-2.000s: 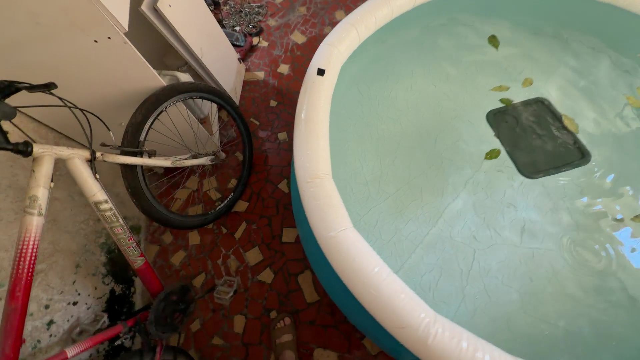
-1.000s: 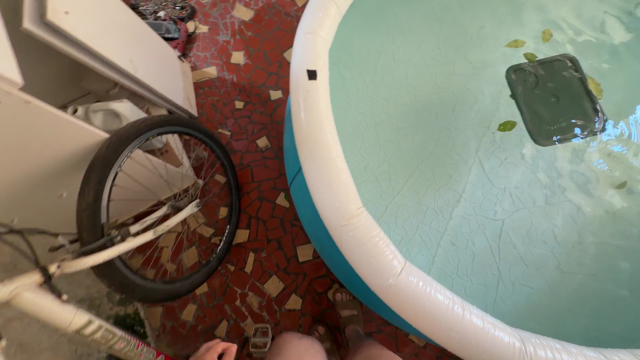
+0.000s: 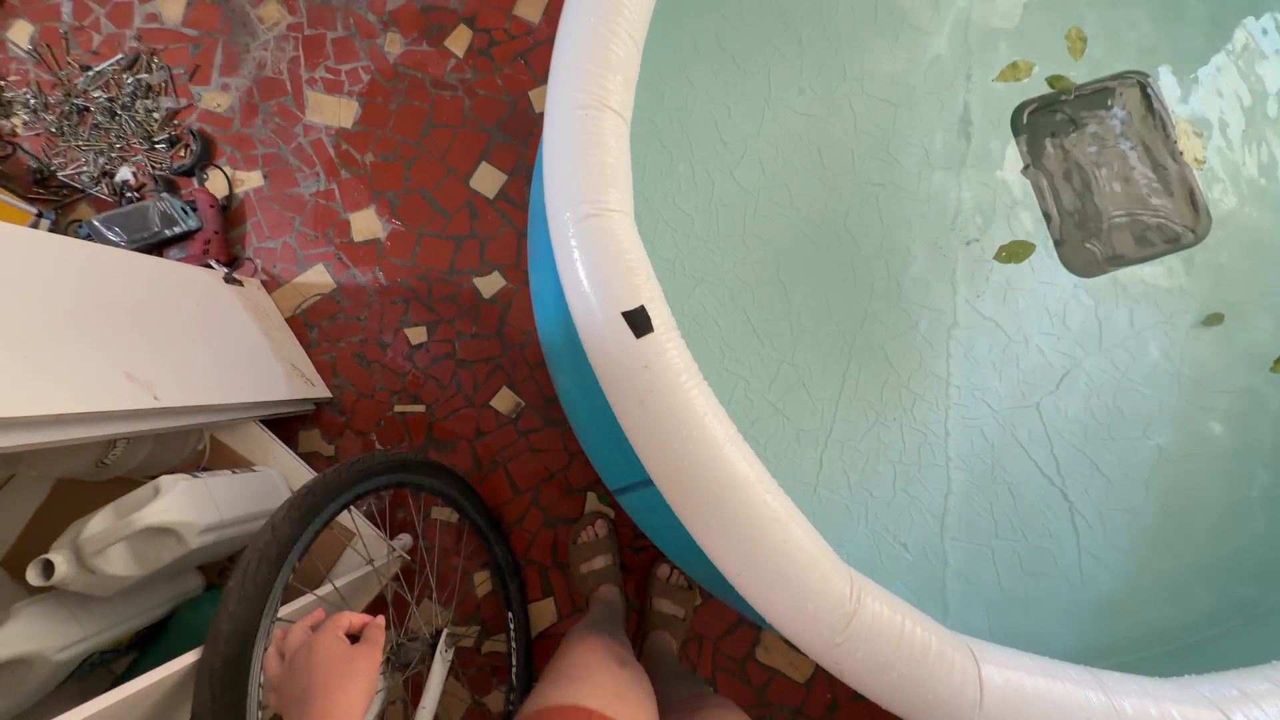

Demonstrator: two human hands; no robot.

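Note:
My left hand (image 3: 325, 665) is low in the view, over the spokes of a bicycle wheel (image 3: 510, 600) with a black tire. Its fingers are curled, thumb near the index finger; whether anything is between them cannot be told. My right hand is out of view. Right of the wheel stand my legs in brown sandals (image 3: 596, 550). An inflatable pool (image 3: 720, 440) with a white rim and blue outer wall curves around on the right. In its water lies a dark rectangular plastic object (image 3: 1115, 175), with several leaves (image 3: 1015, 251) around it.
White panels (image 3: 140, 330) lie at the left, above an open drawer or cabinet holding white plastic jugs (image 3: 170, 520). On the red mosaic tile floor (image 3: 430, 200) are a pile of screws or nails (image 3: 100, 120) and a red power tool (image 3: 207, 225).
The view has shifted forward along the floor, now showing the metal pile and jugs. My left hand has come further into view, over the wheel. The bicycle frame has mostly left the view.

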